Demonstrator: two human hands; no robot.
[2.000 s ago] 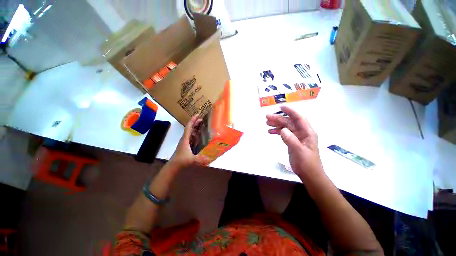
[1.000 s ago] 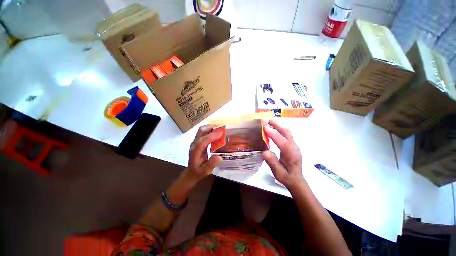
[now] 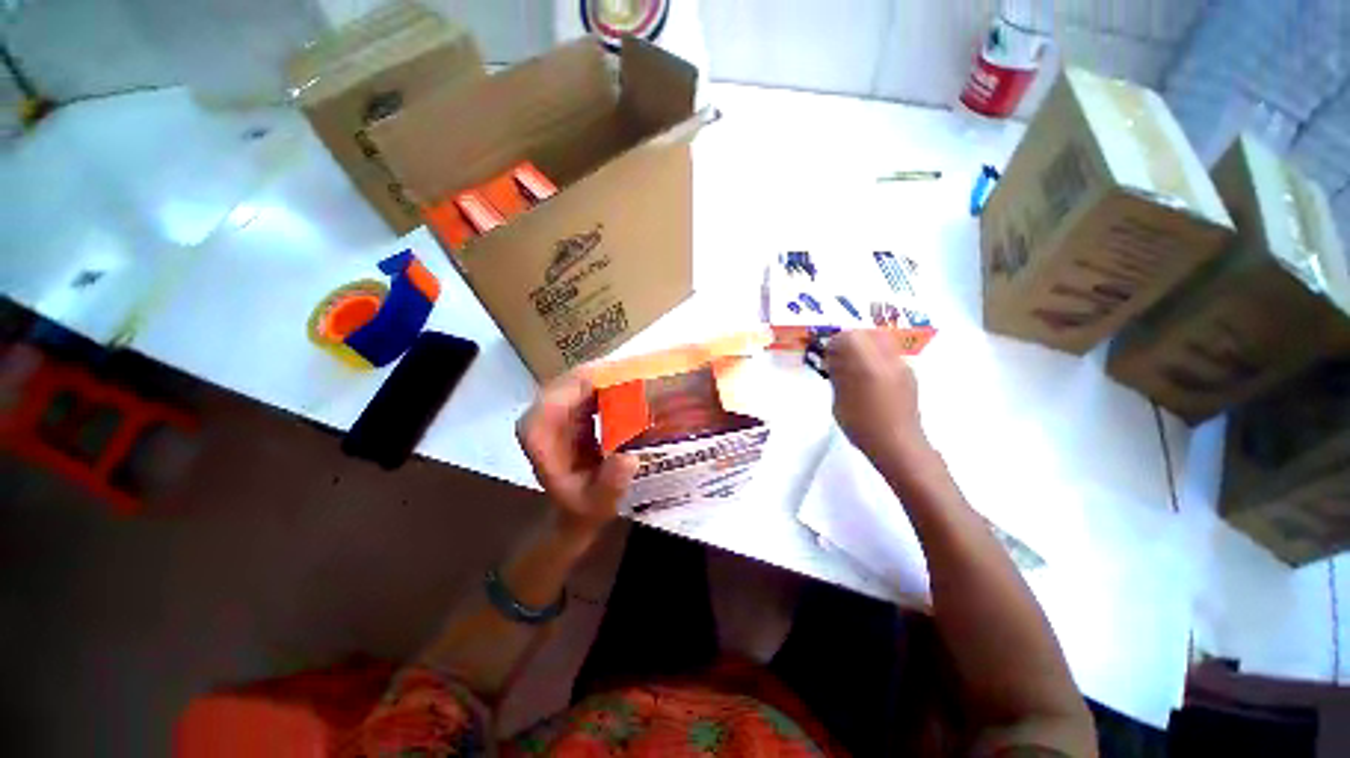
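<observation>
A retail box (image 3: 696,468) stands open at the top near the table's front edge, its orange flaps raised and something orange inside. My left hand (image 3: 566,449) grips its left side. My right hand (image 3: 874,388) is at a small dark thing (image 3: 819,350) beside a second retail box (image 3: 851,293), which lies flat with product pictures up. The fingers are bunched and partly hidden, so I cannot tell whether they hold the dark thing. A white sheet (image 3: 856,511) lies under my right forearm.
An open shipping carton (image 3: 607,267) with orange boxes stands at left, another brown carton (image 3: 370,126) behind it. A tape dispenser (image 3: 388,319) and smartphone (image 3: 412,397) lie at left. Brown cartons (image 3: 1088,222) stand at right, a red-and-white container (image 3: 1004,67) behind. A narrow strip (image 3: 1019,549) lies partly hidden.
The box was turned upright with its opening up. My right hand has left it and moved right to the small dark thing. A white sheet now shows beneath my right forearm.
</observation>
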